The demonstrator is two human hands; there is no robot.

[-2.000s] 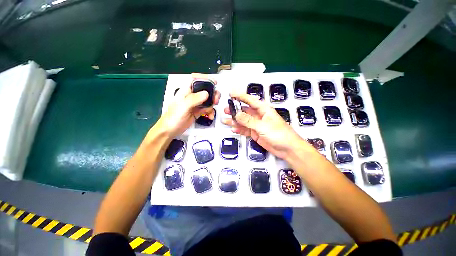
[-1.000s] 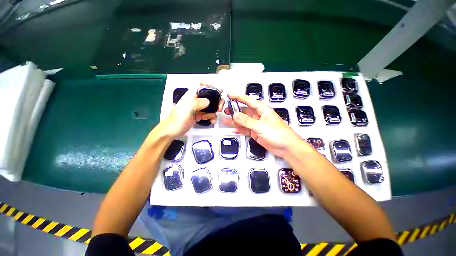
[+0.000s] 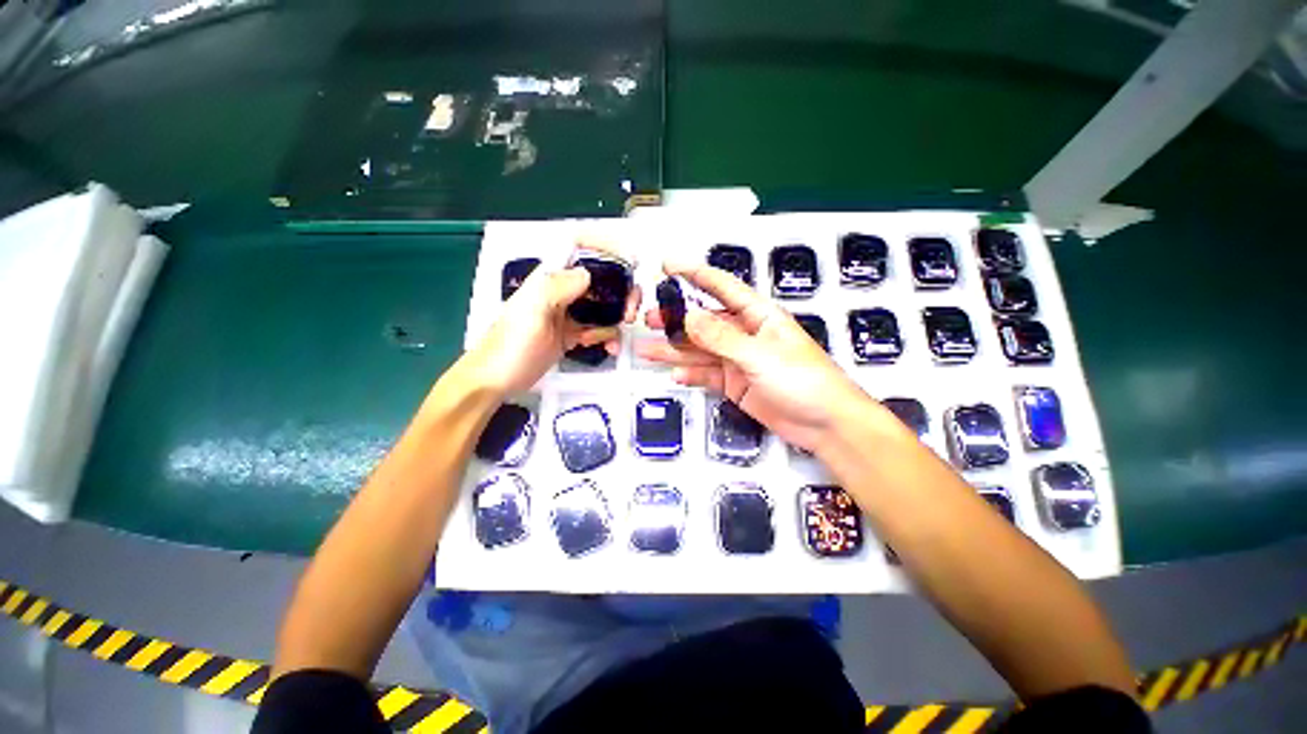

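My left hand [image 3: 538,318] holds a black square watch head [image 3: 601,291] with its dark face up, over the upper left of the white foam tray [image 3: 781,571]. My right hand [image 3: 753,351] holds another watch head [image 3: 671,308] on edge between thumb and fingers, just to the right of the first and apart from it. Rows of watch heads sit in the tray. One in the front row [image 3: 830,519] shows a lit orange-red dial, and one at the right [image 3: 1042,417] shows a blue-violet screen. My hands and right forearm hide some pockets.
A thick white stack [image 3: 69,344] lies at the left on the green surface [image 3: 287,373]. A dark glossy panel [image 3: 473,129] lies beyond the tray. A grey-white post [image 3: 1168,115] stands at the back right. A pale strip [image 3: 698,201] is at the tray's far edge.
The left watch head has moved slightly right and down. The right-hand one has turned and shows a darker side. The right-side tray unit now shows a blue-violet screen.
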